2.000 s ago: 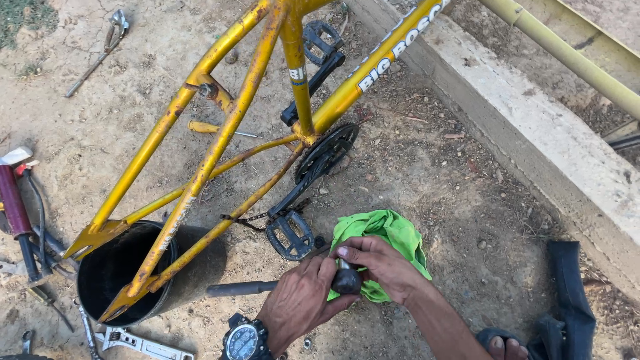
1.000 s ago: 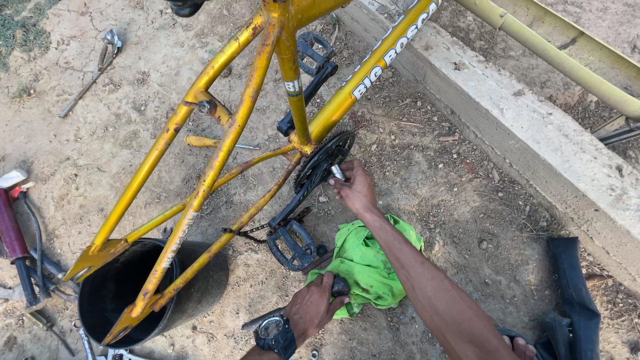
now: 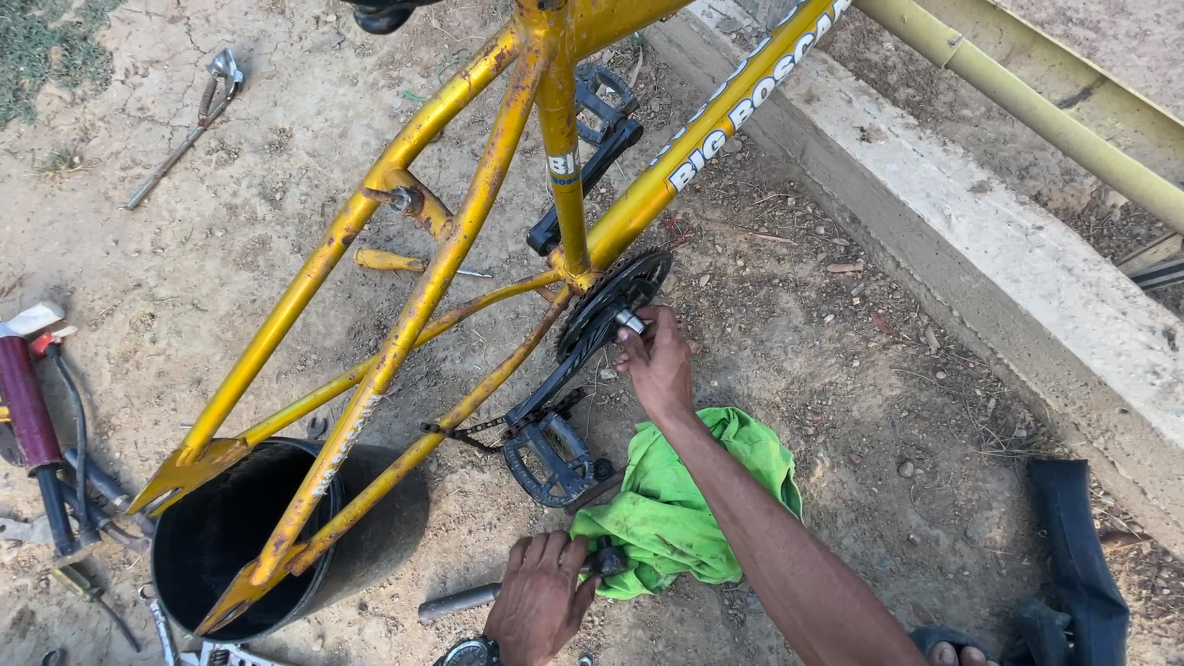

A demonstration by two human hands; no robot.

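Note:
My right hand [image 3: 661, 365] holds a shiny metal socket [image 3: 631, 321] between thumb and fingers, against the centre of the black crank and chainring [image 3: 601, 319] of a yellow bicycle frame [image 3: 467, 222]. My left hand [image 3: 541, 592], with a watch at its wrist, is closed round the handle of a dark tool [image 3: 460, 601]; the tool's rounded head [image 3: 606, 559] lies by a green cloth [image 3: 675, 518]. Just above the cloth is the near black pedal [image 3: 550, 460], with a piece of chain [image 3: 476, 433] beside it.
The frame's rear end rests over a black bucket [image 3: 379, 518]. At the left lie a maroon hand pump [image 3: 28, 407] and several tools. Locking pliers [image 3: 217, 88] lie at the upper left, and a yellow-handled screwdriver [image 3: 388, 260] is behind the frame. A concrete curb [image 3: 971, 240] crosses the right side.
My right hand has moved from beside my left hand and the green cloth up to the crank, where it holds the socket. My left hand remains low, by the cloth.

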